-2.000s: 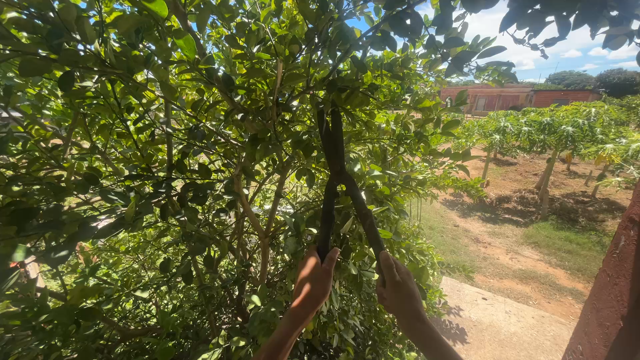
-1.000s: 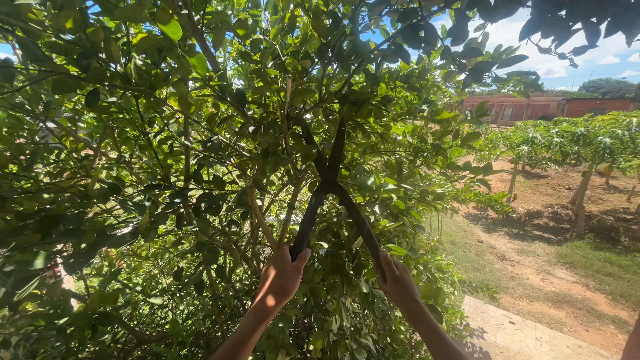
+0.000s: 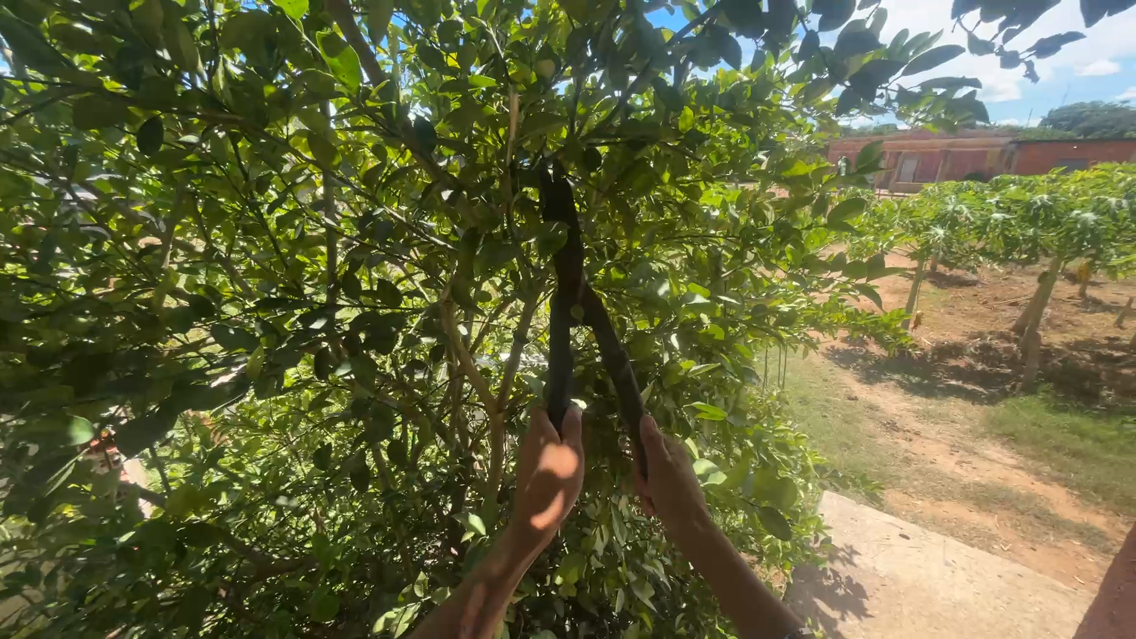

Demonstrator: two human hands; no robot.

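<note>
Dark hedge shears point upward into a leafy green tree, their two blades nearly together among the leaves. My left hand is closed around the left handle, and my right hand grips the right one. The handles stand a short way apart below the pivot. Leaves and shade partly cover the blades, so whether a twig lies between them cannot be told. Thin brown branches rise just left of the shears.
A concrete slab lies at the lower right, beside a dirt path with grass. Small trees grow at the right, and a low reddish building stands behind them. A reddish edge shows at the lower right corner.
A second ago the blades and handles were spread wider. Both have come together, with my left hand moving in toward my right.
</note>
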